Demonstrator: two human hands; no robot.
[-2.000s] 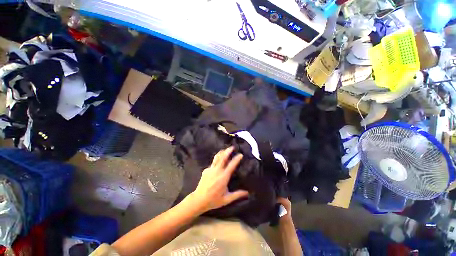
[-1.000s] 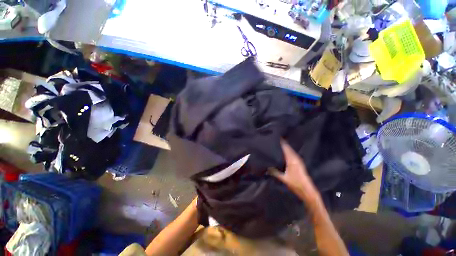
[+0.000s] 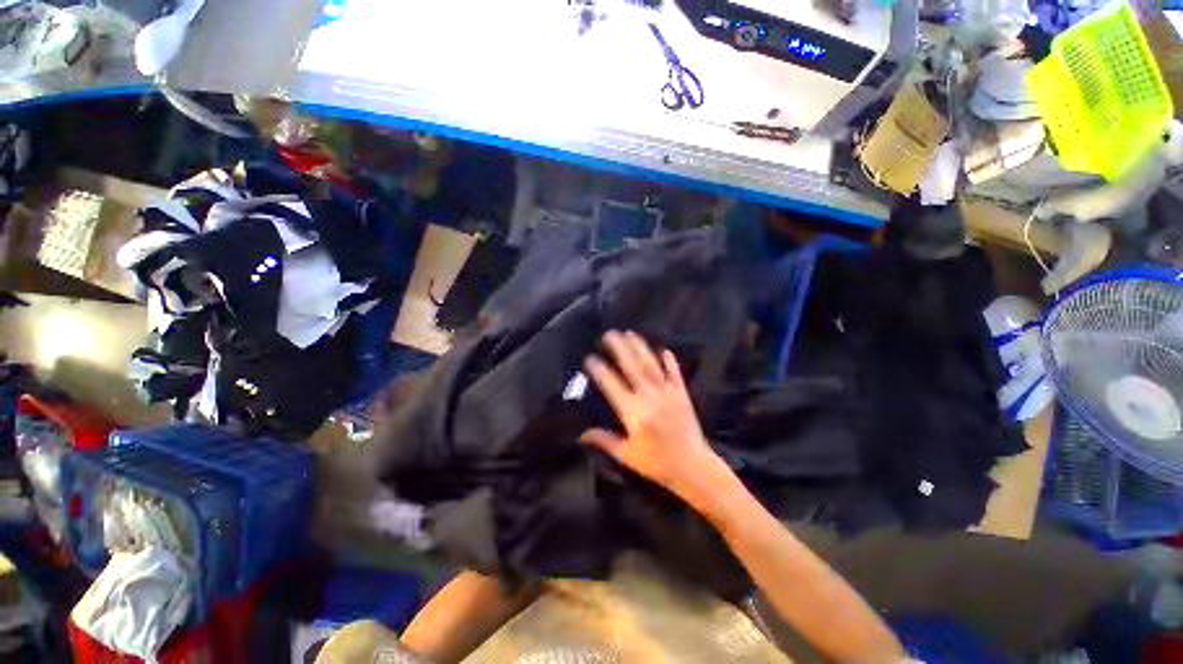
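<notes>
A black garment piece lies bunched over my lap, with a small white label near its middle. My right hand lies on top of it with the fingers spread, palm down. My left hand is hidden under the cloth; only the left forearm shows at the bottom edge. More black cloth hangs to the right, with a small white sticker low on it.
Scissors and snips lie on the white, blue-edged table by the machine. A fan stands at right below a yellow basket. Black and white pieces are heaped left, above blue crates.
The raised black cloth has come down and spread leftwards off the table edge. My right hand has moved left onto it. My left hand has stayed under the cloth. The view has shifted left.
</notes>
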